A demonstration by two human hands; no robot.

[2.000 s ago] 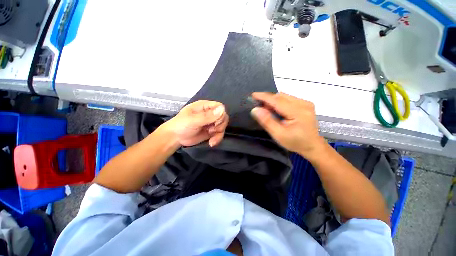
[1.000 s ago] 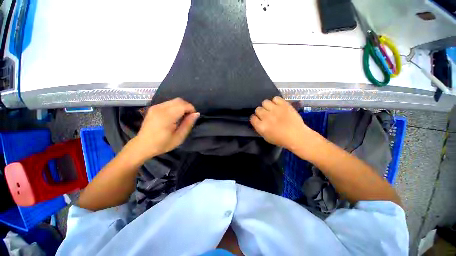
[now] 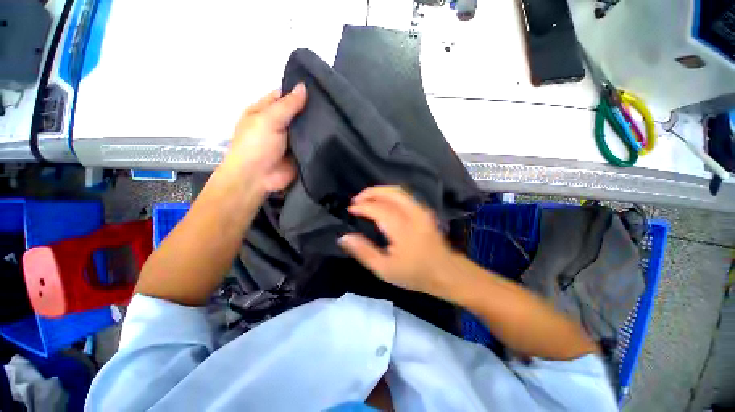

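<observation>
A dark grey garment piece (image 3: 338,137) is raised and folded above the table's front edge, its lower part hanging into the lap. My left hand (image 3: 270,137) grips its upper left edge between thumb and fingers. My right hand (image 3: 399,237) is at the lower folds, thumb and fingers apart around dark cloth; whether it pinches the cloth cannot be told. A tapered grey panel (image 3: 383,72) lies on the white table behind, narrow end away from me, partly covered by the raised cloth.
A smartphone (image 3: 552,44) and green and yellow scissors (image 3: 620,125) lie on the table (image 3: 193,72) at right. A blue crate (image 3: 641,298) with grey pieces (image 3: 584,249) stands below right. A red stool (image 3: 89,269) and another blue crate (image 3: 72,326) are at left.
The cloth's near part has been lifted and folded up over the panel. My left hand has moved up with its edge; my right hand has moved inward and lower.
</observation>
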